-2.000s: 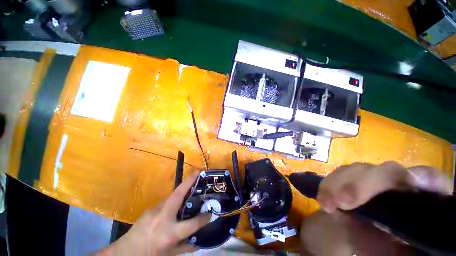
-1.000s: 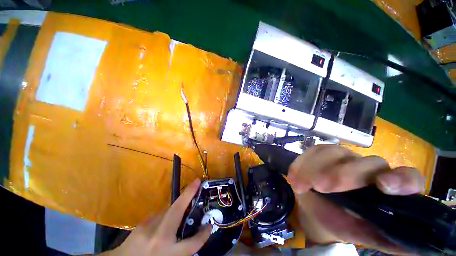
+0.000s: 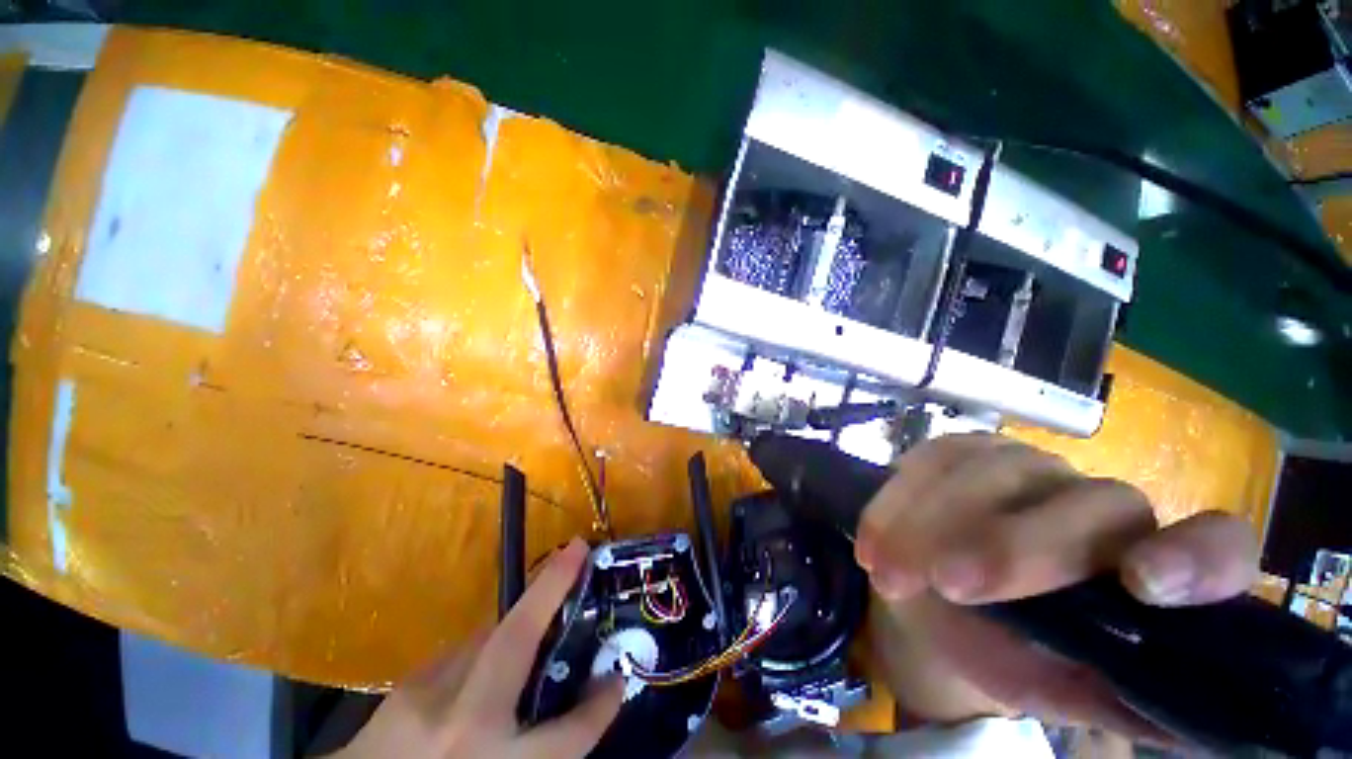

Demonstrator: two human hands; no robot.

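My left hand [image 3: 497, 670] holds the black main housing [image 3: 653, 593] at the bottom, with its thumb near the pale disc [image 3: 626, 654]. Coloured wires [image 3: 727, 653] run from the disc to a second black rounded housing [image 3: 795, 586] beside it. My right hand [image 3: 1023, 549] is shut around the black electric screwdriver [image 3: 1127, 638]. The screwdriver's tip is at the front pick-up part of the left screw feeder [image 3: 842, 274]; whether a screw is on it cannot be seen. Two black arms [image 3: 513, 541] stick out beside the main housing.
A second screw feeder [image 3: 1034, 304] stands right of the first. A sleeved lead [image 3: 555, 371] lies on the orange sheeting [image 3: 401, 549], left of the feeders. White paper [image 3: 186, 208] is taped at the left. A green belt [image 3: 593, 74] runs behind the bench.
My right hand has moved the screwdriver from right of the second housing up to the left feeder's front. My left hand stays on the main housing. The camera view has shifted.
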